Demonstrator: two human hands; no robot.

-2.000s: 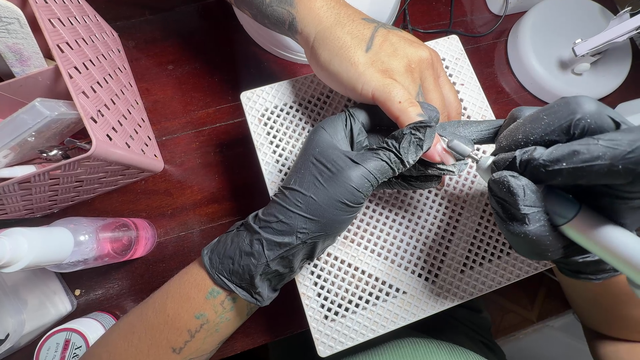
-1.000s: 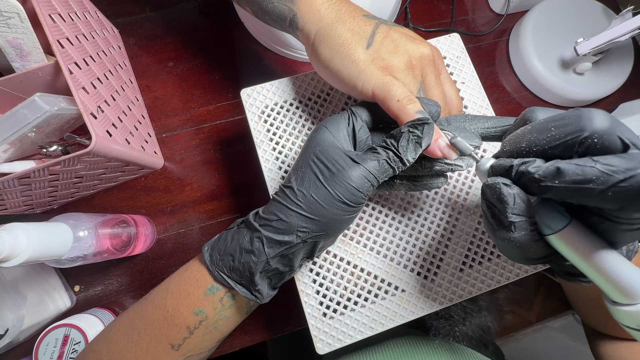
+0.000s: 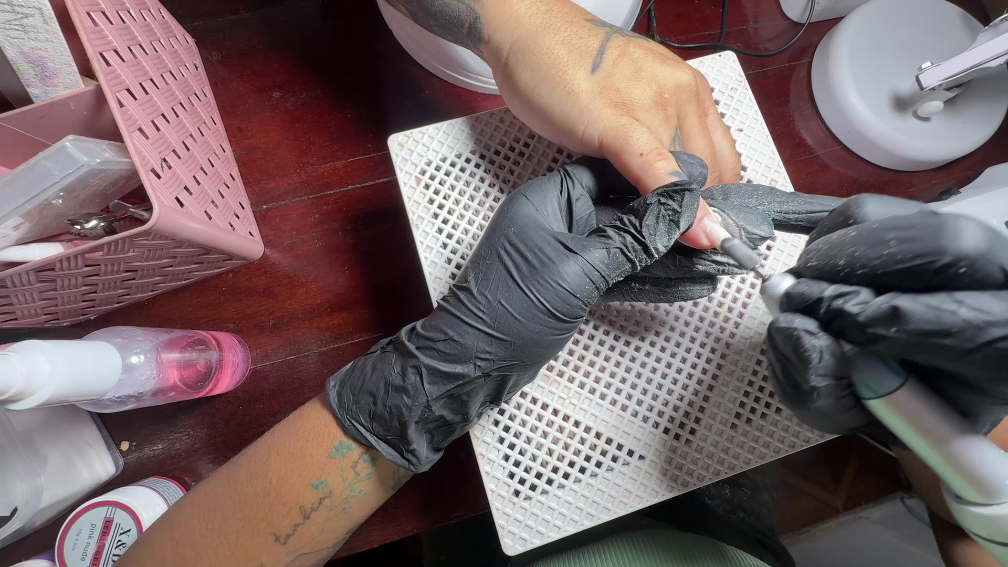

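My left hand (image 3: pixel 543 268), in a black glove, grips a finger of another person's hand (image 3: pixel 622 87), its thumb and fingers closed about the part just behind the nail. My right hand (image 3: pixel 890 299), also gloved in black, holds a white electric nail drill (image 3: pixel 929 437) like a pen. The drill's grey cylindrical bit (image 3: pixel 741 253) is at the tip of the held fingernail (image 3: pixel 714 229); whether they touch is hard to tell. Pale dust speckles both gloves. Beneath the hands lies a white perforated plastic grid (image 3: pixel 583 441).
A pink woven-pattern plastic basket (image 3: pixel 181 134) with a clear case (image 3: pixel 67 185) stands at upper left. Below it are a pump bottle with pink liquid (image 3: pixel 181 366) and a round labelled jar (image 3: pixel 106 528). A white round lamp base (image 3: pixel 898 87) stands at upper right, near a black cable (image 3: pixel 724 43).
My right hand and the drill have shifted slightly around the fingernail. My left hand keeps its hold on the other person's finger.
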